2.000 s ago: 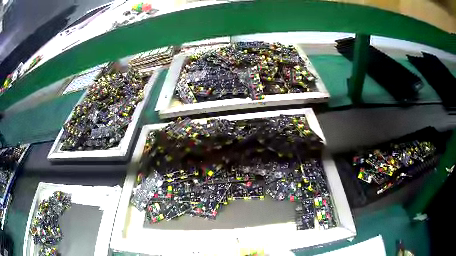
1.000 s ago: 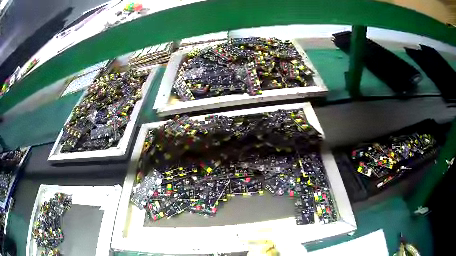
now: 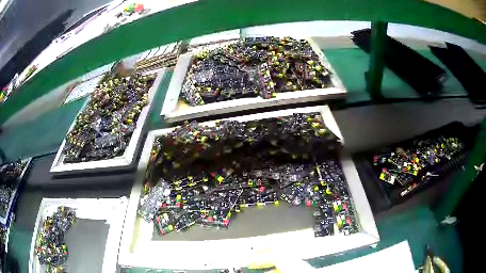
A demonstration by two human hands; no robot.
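The large white-framed centre tray [image 3: 358, 205] is heaped with small black circuit boards [image 3: 205, 205] with red, green and yellow parts. A grey patch of its bottom shows near the front. A blurred white and yellowish piece of glove, seemingly my right hand [image 3: 290, 266], is cut off by the bottom edge in front of the tray; its grip is hidden. A thin dark strip with coloured specks, perhaps boards, shows beside it at the bottom edge. My left hand is not visible.
White-framed trays of boards stand at the back centre [image 3: 250, 106], back left [image 3: 96, 165] and front left [image 3: 80, 204]. A black bin [image 3: 379, 196] is right. A white sheet [image 3: 373, 261] and yellowish handles [image 3: 440, 265] lie bottom right. A green post [image 3: 377, 58] stands behind.
The view has shifted slightly, so the back and centre trays sit a little higher. The yellowish glove part has moved slightly left and lower since one second ago.
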